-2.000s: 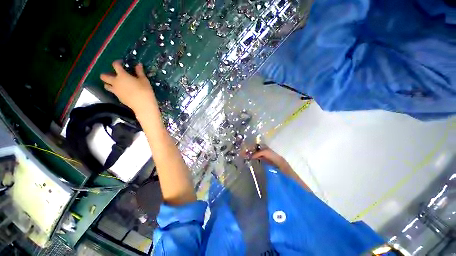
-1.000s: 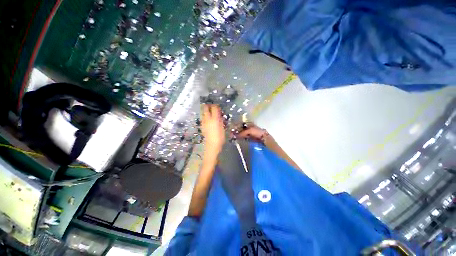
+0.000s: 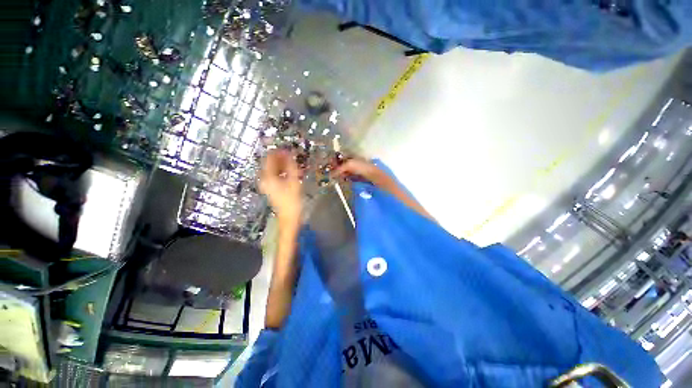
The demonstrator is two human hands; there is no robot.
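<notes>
A clear tray (image 3: 307,129) with many small dark and silvery components is in front of my waist. My right hand (image 3: 360,170) is closed at the tray's near right edge, with a slim pale tool (image 3: 345,203) sticking out of it towards me. My left hand (image 3: 281,180) is over the tray's near left part. It is blurred, and whether its fingers hold a piece cannot be told. More small components (image 3: 152,49) lie spread over the green bench at the upper left, beside a shiny gridded clear tray (image 3: 220,87).
A black strap-like loop (image 3: 64,178) lies on a white box (image 3: 114,208) at the left. A dark round stool seat (image 3: 209,264) is below the bench edge. Another person's blue smock (image 3: 493,26) is at the top. The pale floor (image 3: 485,136) has yellow lines.
My left hand has come from the bench to the tray at my waist and stays there. My right hand still holds the slim tool. The view has shifted, so the bench sits further left.
</notes>
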